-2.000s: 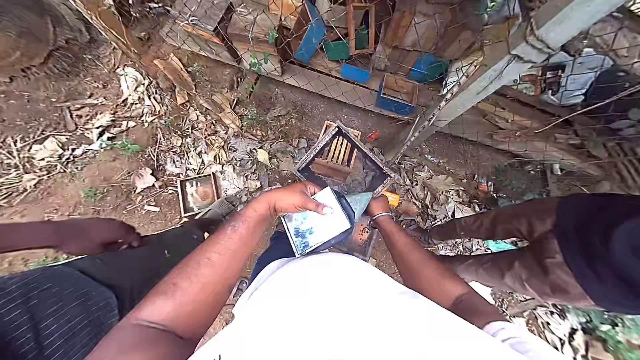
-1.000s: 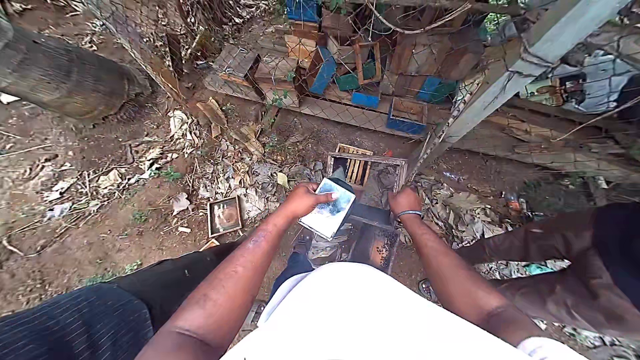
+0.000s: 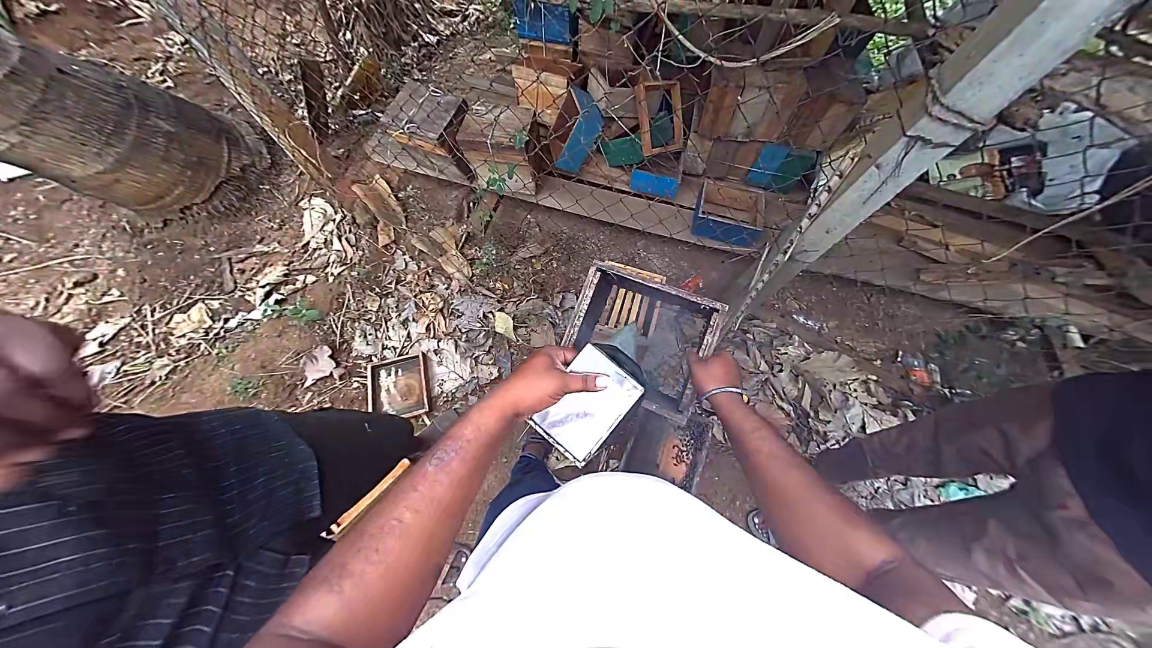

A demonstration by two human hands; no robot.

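Note:
My left hand (image 3: pixel 547 385) holds what looks like a bee smoker (image 3: pixel 589 409), its pale flat panel facing up and its greyish cone pointing over an open wooden hive box (image 3: pixel 585 306). Light wooden slats (image 3: pixel 630 308) show inside the box at its far left part. My right hand (image 3: pixel 717 373), with a bracelet at the wrist, is closed on the box's right rim. Just below that box lies a second wooden box (image 3: pixel 637 443) with an orange-brown patch and a cluster of dark specks, apparently bees (image 3: pixel 686 450).
A small wooden box (image 3: pixel 398 362) lies on leaf litter at left. A person in dark striped clothing (image 3: pixel 162 504) is close on my left; another's brown trousers (image 3: pixel 972 450) are at right. Beyond stand a wire fence, a slanting post (image 3: pixel 886 184) and piled hive boxes (image 3: pixel 504 126).
My right hand, near the smoker's cone two seconds ago, is now on the hive box's right rim. The person at left has moved, and a yellow wooden strip now shows beside them.

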